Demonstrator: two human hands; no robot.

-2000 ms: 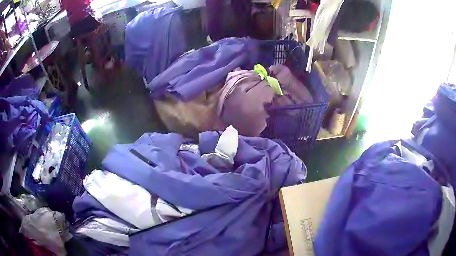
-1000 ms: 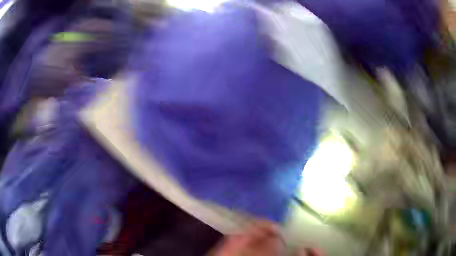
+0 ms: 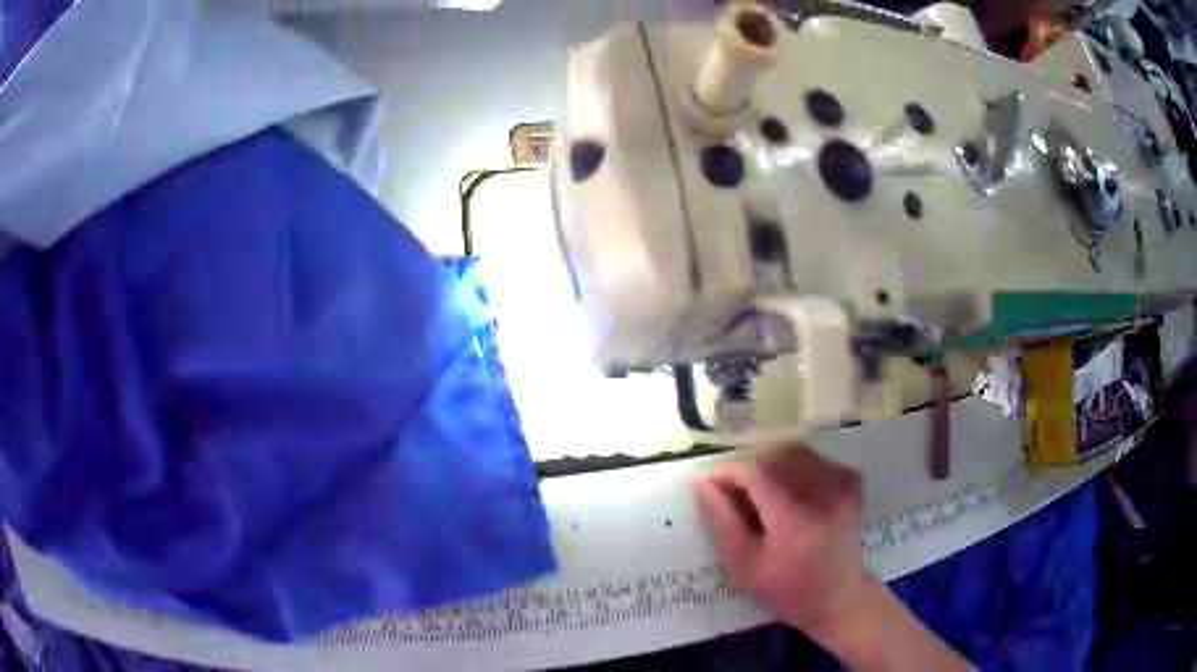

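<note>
A royal-blue garment (image 3: 263, 394) lies on the left of the table, its right edge reaching the brightly lit needle plate (image 3: 532, 289). A pale grey-blue lining (image 3: 197, 112) shows at its upper left. The cream sewing machine head (image 3: 643, 210) stands over the plate. My right hand (image 3: 788, 525) is bare and slightly blurred, resting near the table's front below the needle area, right of the garment and not touching it. Its fingers are curled; whether something small is between them cannot be told. My left hand is not in view.
A thin dark-brown stick (image 3: 940, 427) lies right of my hand. A yellow-edged scrap box (image 3: 1050, 404) stands at the right. A printed ruler (image 3: 630, 601) runs along the table's front edge. More blue cloth (image 3: 1011, 591) hangs below the table at the lower right.
The view has swung from the heaped garments and crates to the sewing machine. My right hand is now clearly in view over the table; one second ago a blurred hand showed at the bottom.
</note>
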